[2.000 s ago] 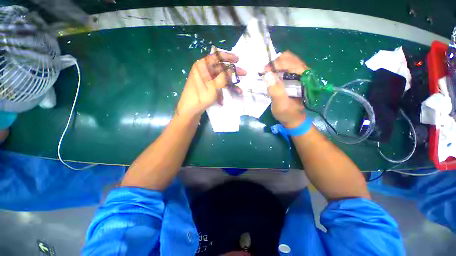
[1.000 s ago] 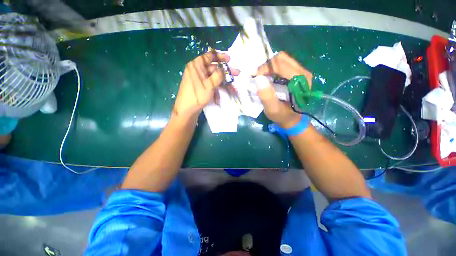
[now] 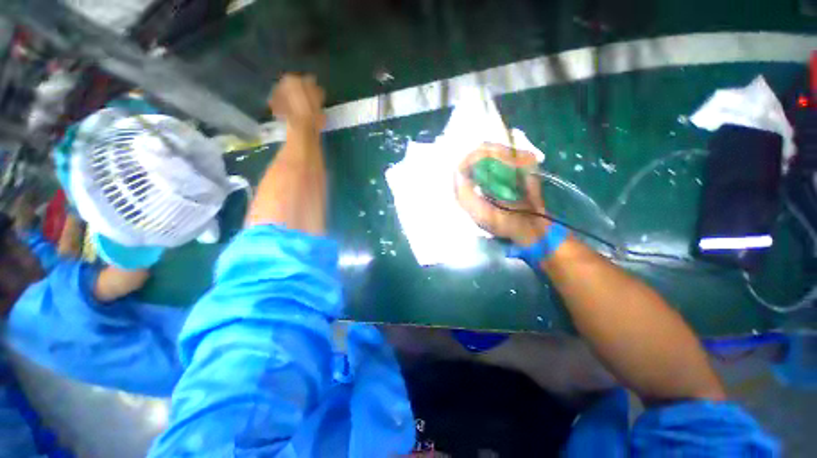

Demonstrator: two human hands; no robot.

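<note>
My left hand (image 3: 298, 100) is stretched out over the far dark lane, past the white strip. It is small and blurred, and I cannot tell if it holds anything. My right hand (image 3: 503, 195) is closed around the dispensing syringe, whose green cap (image 3: 497, 179) shows on top; the barrel is hidden by the hand. A thin black lead and a clear hose (image 3: 573, 190) run right from the cap. White wiping tissue (image 3: 421, 206) lies under and left of my right hand. A blue strap (image 3: 545, 241) is on my right wrist.
A white fan (image 3: 148, 179) stands at left, beside another person's blue sleeve and arm. A black flat device (image 3: 739, 192) lies at right by crumpled tissue (image 3: 748, 109). The white strip (image 3: 573, 67) crosses the far side.
My left hand has left the tissue and reached far forward and left, over the far lane. The green cap now points up in my right hand. The view has turned left.
</note>
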